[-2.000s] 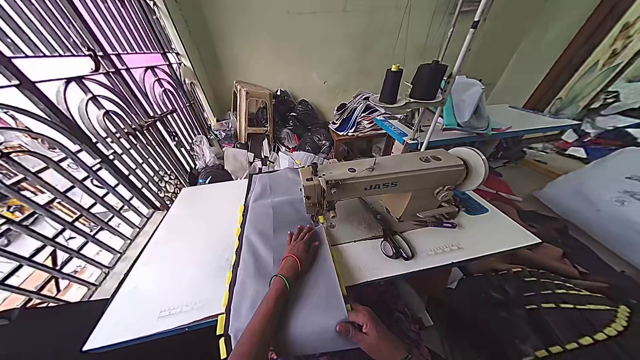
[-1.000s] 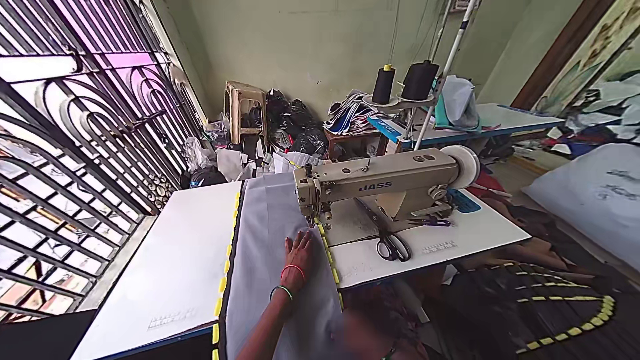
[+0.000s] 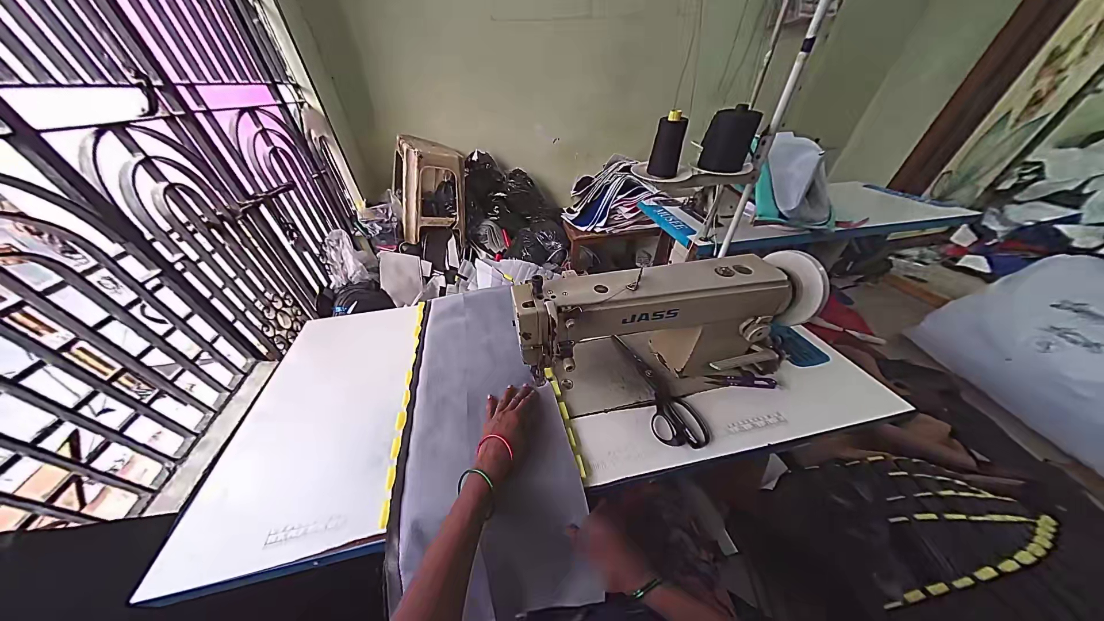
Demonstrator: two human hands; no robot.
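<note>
A beige industrial sewing machine [image 3: 655,315] marked JASS stands on a white table. Under its needle end lies a long grey fabric panel [image 3: 457,405] with black-and-yellow dashed strips along both long edges. My left hand [image 3: 509,418], with red and green bands at the wrist, rests flat on the panel just before the needle, fingers spread. My right hand [image 3: 604,548] is blurred near the panel's lower right edge; whether it grips the fabric cannot be told. Black-handled scissors [image 3: 680,421] lie on the machine bed, beside a small purple thread snipper [image 3: 742,380].
Two black thread cones [image 3: 668,147] stand on a stand behind the machine. Dark fabric with yellow dashes [image 3: 949,517] lies at right, near a large white sack [image 3: 1026,345]. A metal grille [image 3: 172,216] runs along the left. Behind are a plastic stool [image 3: 429,190] and black bags [image 3: 517,207].
The right hand held the panel's lower right edge two seconds ago; now it is blurred by motion near that edge. The left hand remains flat on the panel. The view has shifted slightly.
</note>
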